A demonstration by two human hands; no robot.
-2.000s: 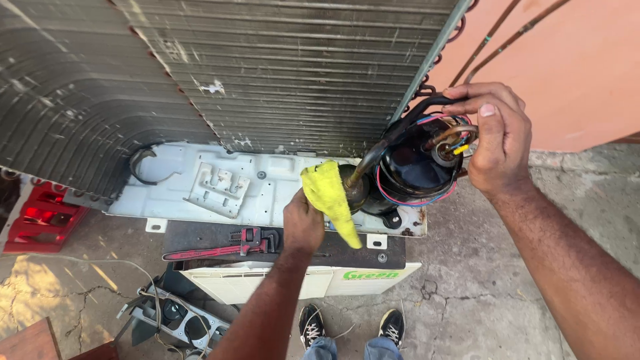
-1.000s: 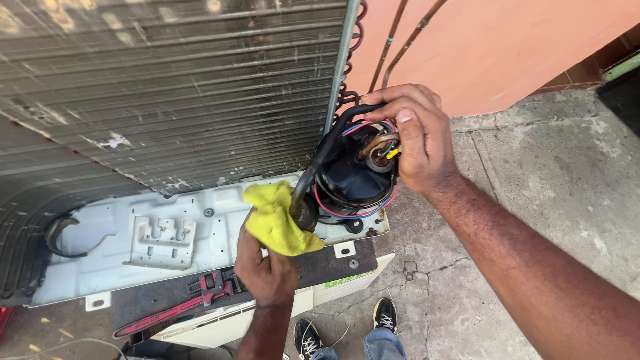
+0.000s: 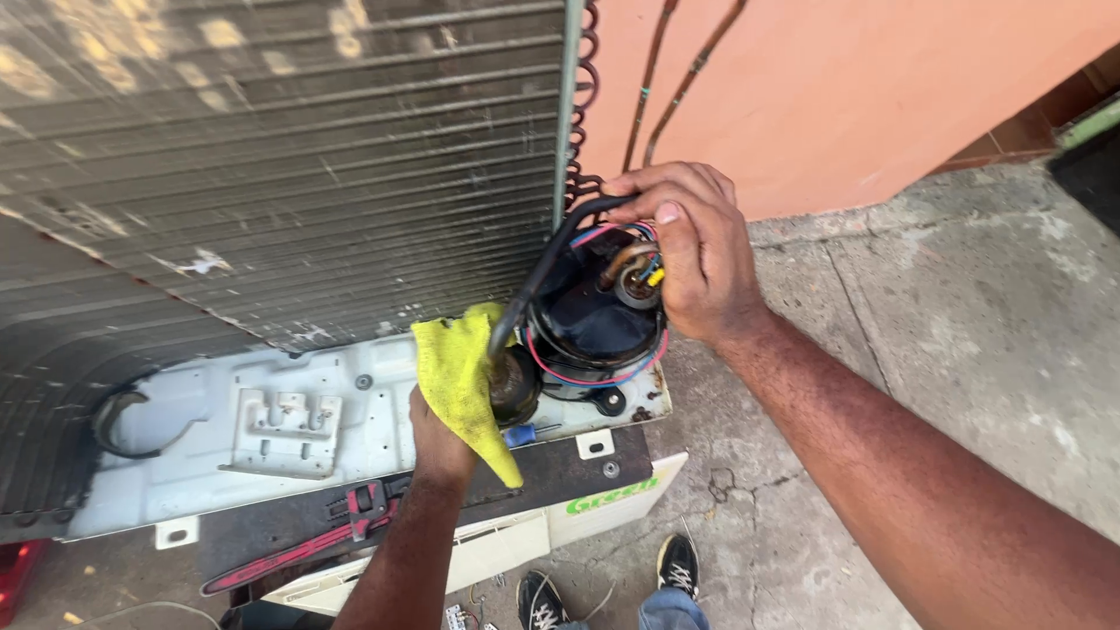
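A black compressor [image 3: 595, 319] with a smaller accumulator [image 3: 514, 385] at its left stands on the right end of a white metal base pan [image 3: 367, 420]. My left hand [image 3: 440, 442] holds a yellow cloth [image 3: 455, 376] against the accumulator's left side; its fingers are mostly hidden by the cloth. Above the compressor, my right hand [image 3: 700, 245] has its fingertips on the upper bend of a black insulated pipe [image 3: 547, 262], which runs down to the accumulator. Pink and blue wires loop around the compressor, and a yellow connector [image 3: 655, 277] shows by my right thumb.
Behind the pan rises a finned condenser coil [image 3: 350, 175]. A metal bracket [image 3: 289, 433] lies on the pan, and a blue-handled screwdriver [image 3: 521, 435] is by the accumulator. Below the pan lies a red pipe wrench [image 3: 306, 547]. Two copper pipes [image 3: 691, 79] run along the pink wall.
The cloth in my left hand has shifted around the accumulator, and the screwdriver shows beside it. My right hand stays at the pipe. The view has swung to the right and closer.
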